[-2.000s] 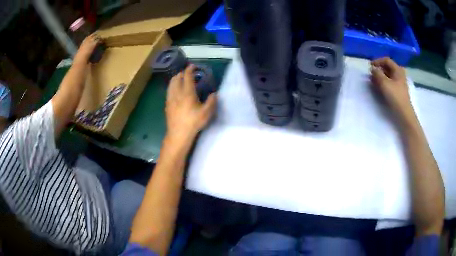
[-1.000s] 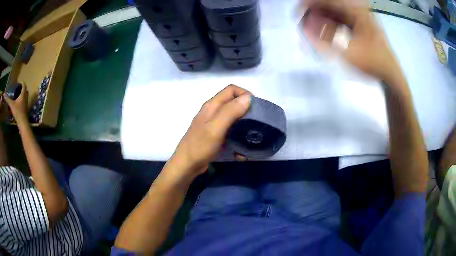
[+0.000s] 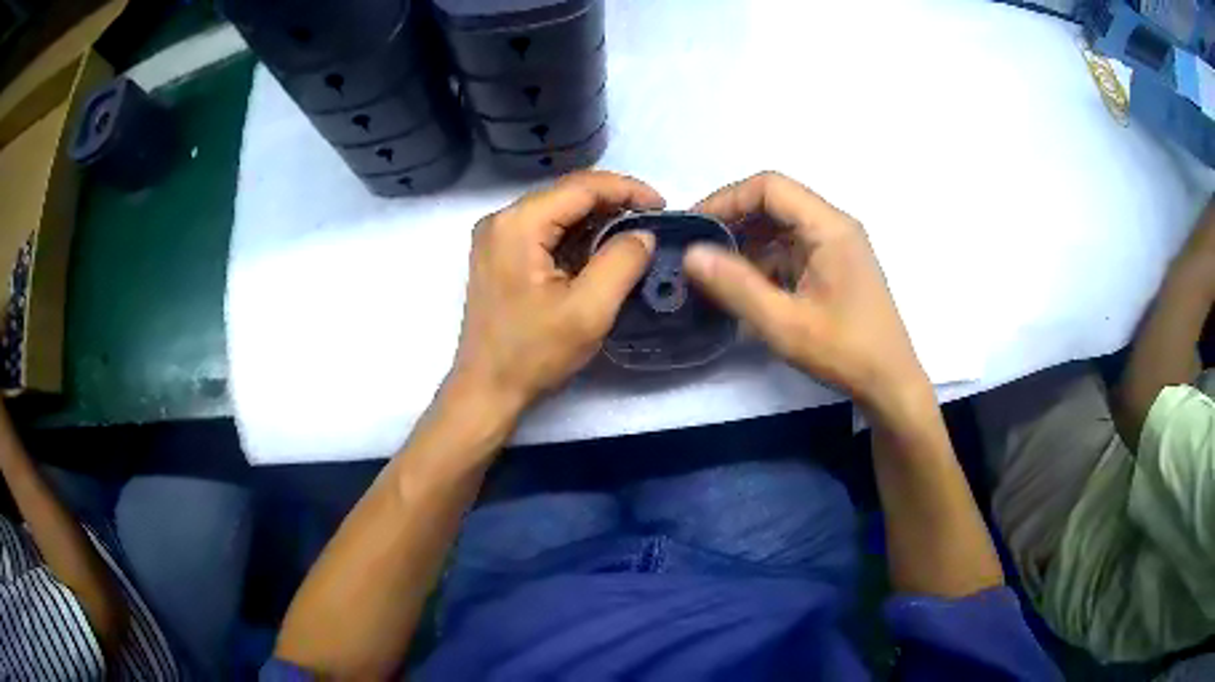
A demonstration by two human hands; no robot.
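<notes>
A dark grey plastic housing (image 3: 666, 333) is held above the white foam sheet (image 3: 360, 307), its open side facing me and its central boss showing. My left hand (image 3: 553, 287) grips its left side, thumb at the inner wall. My right hand (image 3: 813, 287) is around its right side, fingers behind the far rim and a blurred thumb over the opening. Whether a small part is under the thumbs is hidden. Two columns of stacked housings (image 3: 530, 96) stand on the foam beyond my hands.
A single housing (image 3: 123, 131) stands on the green bench top (image 3: 173, 267) at left. A cardboard box (image 3: 47, 160) with small dark parts is at the far left. A light blue fixture (image 3: 1173, 87) and yellow loops (image 3: 1105, 80) are at far right. Neighbours sit on both sides.
My left hand has brought a housing from the green bench at left to in front of me. My right hand has come from the far right onto it. The view has shifted right.
</notes>
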